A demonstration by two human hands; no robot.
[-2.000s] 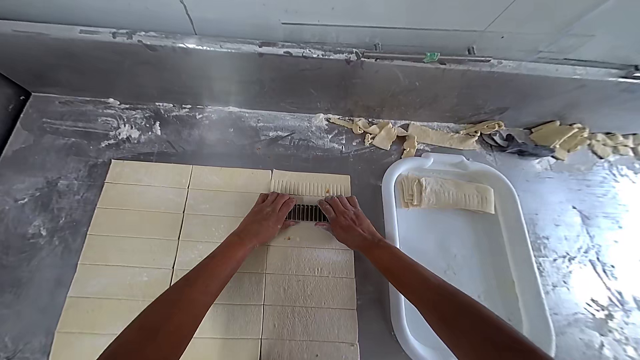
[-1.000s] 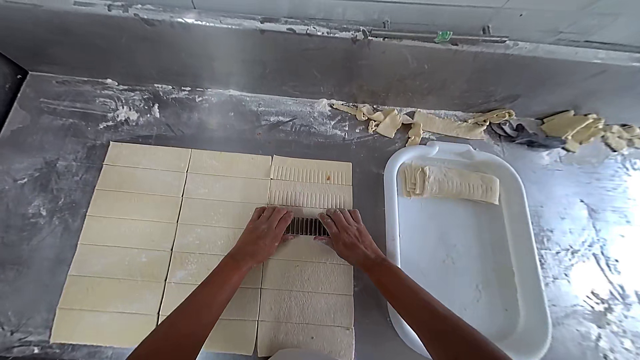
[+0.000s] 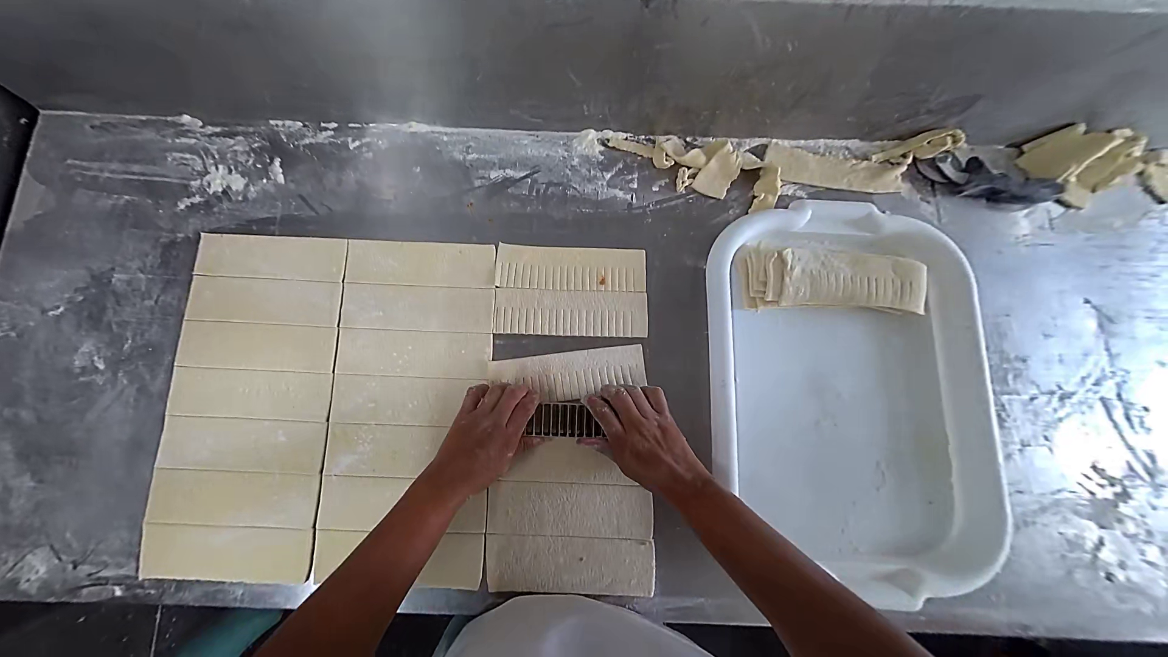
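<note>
A metal multi-blade dough cutter lies across a dough rectangle in the right column, its ends gripped by my left hand and my right hand. Just above it, a slit dough piece sits tilted, with a gap of bare metal behind it. Two slit dough rectangles lie at the top of that column. Below my hands are uncut dough rectangles. The middle column and left column hold plain rectangles without slits.
Right of the dough stands a white plastic tray with a stack of slit dough pieces at its top. Dough scraps and a dark crumpled item lie along the back wall. Flour dusts the metal worktop.
Both hands and the cutter have moved down the right column toward me. More rectangles there now bear slits, and one slit piece has shifted askew. The view has tilted downward.
</note>
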